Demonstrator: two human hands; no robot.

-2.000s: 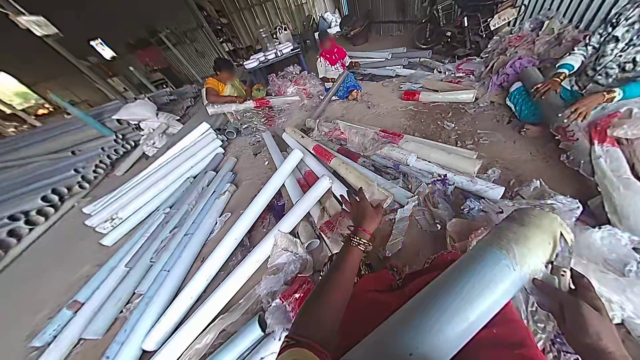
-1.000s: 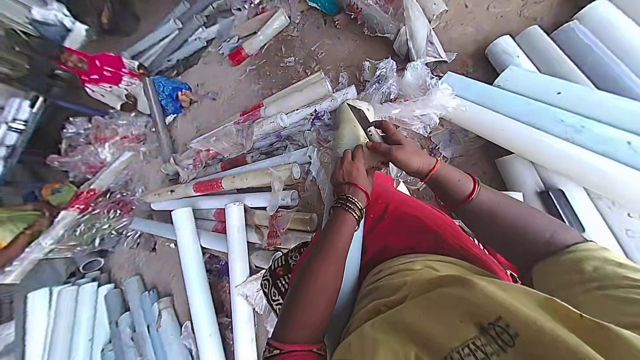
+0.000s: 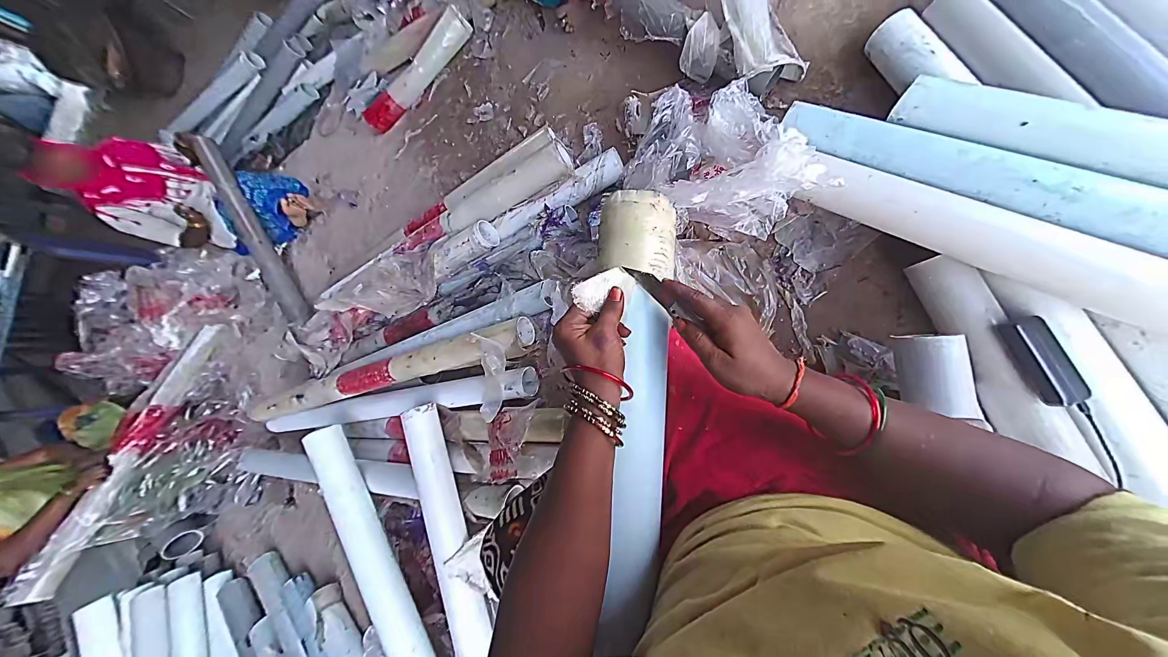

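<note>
A pale blue plastic pipe (image 3: 639,420) lies along my lap, pointing away from me, its far end wrapped in a yellowish-cream layer (image 3: 637,228). My left hand (image 3: 591,336) pinches a loose whitish flap (image 3: 598,290) of the wrapping between thumb and fingers, at the pipe's left side. On the right side, my right hand (image 3: 721,330) has its fingertips at the edge of the cream layer, around a thin dark piece (image 3: 650,285) that I cannot identify. Both hands are close together, just below the wrapped end.
Pipes with red bands (image 3: 365,377) and crumpled clear plastic film (image 3: 730,164) lie beyond my hands. Large white and blue pipes (image 3: 985,173) are stacked at the right, with a black device (image 3: 1042,360) and cable on them. Two people sit at the left; more pipes (image 3: 192,611) lie bottom left.
Two seconds ago my hands were apart; now they are together at the pipe's wrapped end. Since one second ago a whitish flap stands out in my left hand. The view has swung strongly.
</note>
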